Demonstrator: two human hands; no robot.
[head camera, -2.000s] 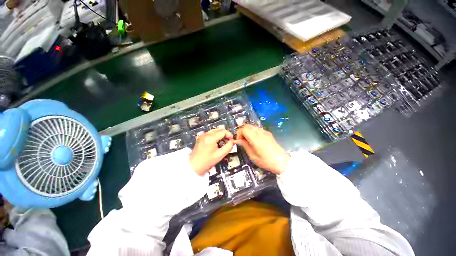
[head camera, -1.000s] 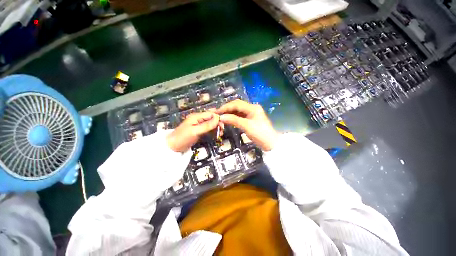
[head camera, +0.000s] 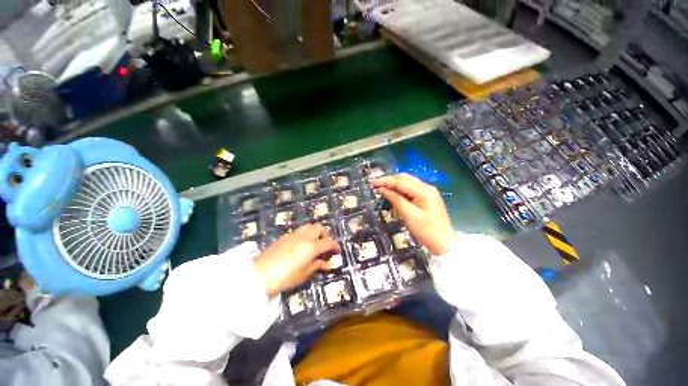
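A clear blister tray (head camera: 234, 219) with black square pockets lies in front of my body. Most visible pockets hold electronic modules (head camera: 336, 291) with pale faces. My left hand (head camera: 296, 258) is over the middle of the tray, fingers bent down onto a module in a pocket; its fingertips partly cover that module, and whether they grip it is unclear. My right hand (head camera: 421, 211) is over the tray's far right corner, thumb and index finger close together beside a corner module. Anything between those fingertips is too small to tell.
A loose black and yellow module (head camera: 222, 163) lies on the green conveyor belt (head camera: 302, 98) beyond a metal rail. A light blue fan (head camera: 124, 220) stands left. Blue film scraps (head camera: 422, 167) lie right of the tray. Side trays of modules (head camera: 543, 151) are farther right. A person's sleeve (head camera: 60, 332) shows lower left.
My hands were together above the tray, with a small piece at the fingertips. They have parted: the left moved down to a pocket, the right to the far right corner. The camera view also shifted.
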